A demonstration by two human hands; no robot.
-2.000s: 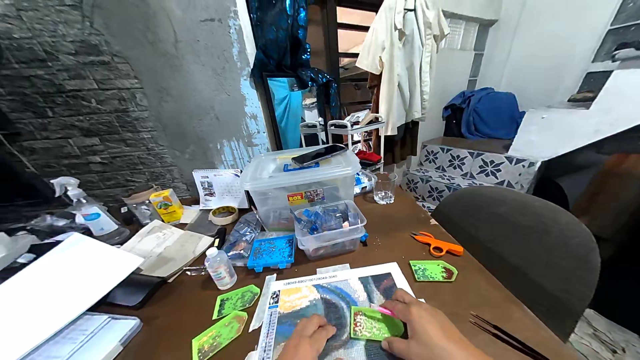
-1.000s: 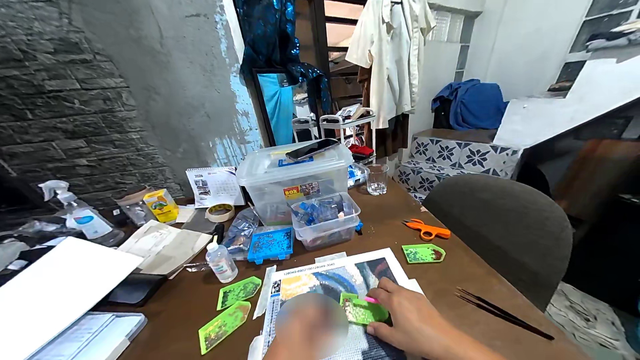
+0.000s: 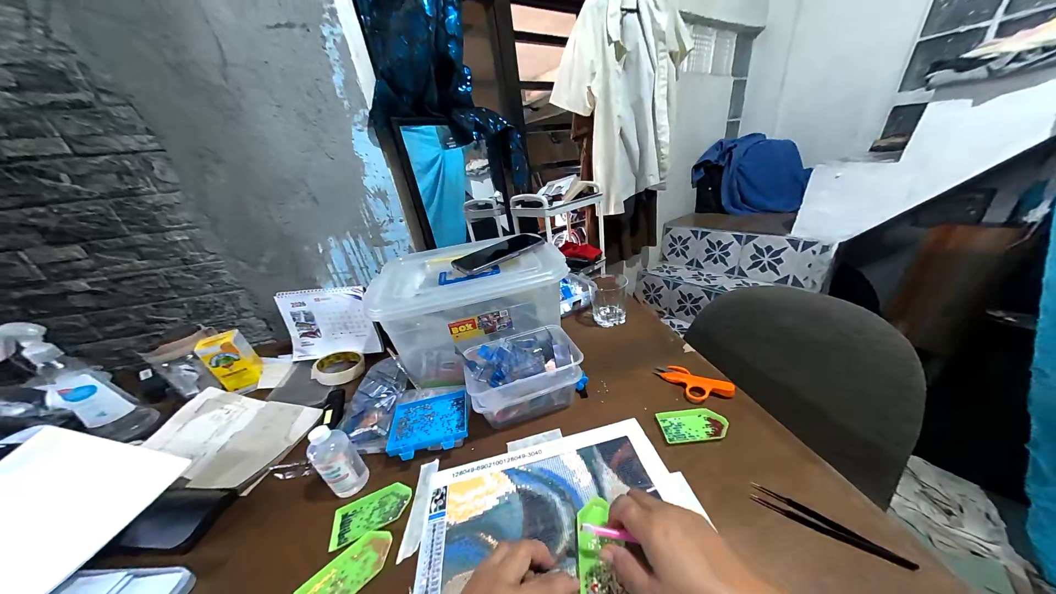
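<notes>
My right hand (image 3: 672,540) holds a pink applicator pen (image 3: 609,533) between thumb and fingers, its tip over a green bead tray (image 3: 591,561) with small beads at its lower end. The tray lies on a partly covered diamond painting canvas (image 3: 511,495). My left hand (image 3: 521,569) rests with curled fingers on the canvas, left of the tray; whether it holds anything cannot be told. Two more green trays (image 3: 370,516) (image 3: 351,568) lie left of the canvas, and another green tray (image 3: 693,426) sits to its right.
Orange-handled scissors (image 3: 700,384) and black tweezers (image 3: 833,525) lie at the right. Behind the canvas are a blue bead case (image 3: 427,421), a small clear tub (image 3: 524,388) and a large lidded box (image 3: 470,305). A small bottle (image 3: 337,462) and a drinking glass (image 3: 610,304) stand nearby.
The green tray on the canvas has turned from lying crosswise to pointing away from me. My right hand still has the pink pen.
</notes>
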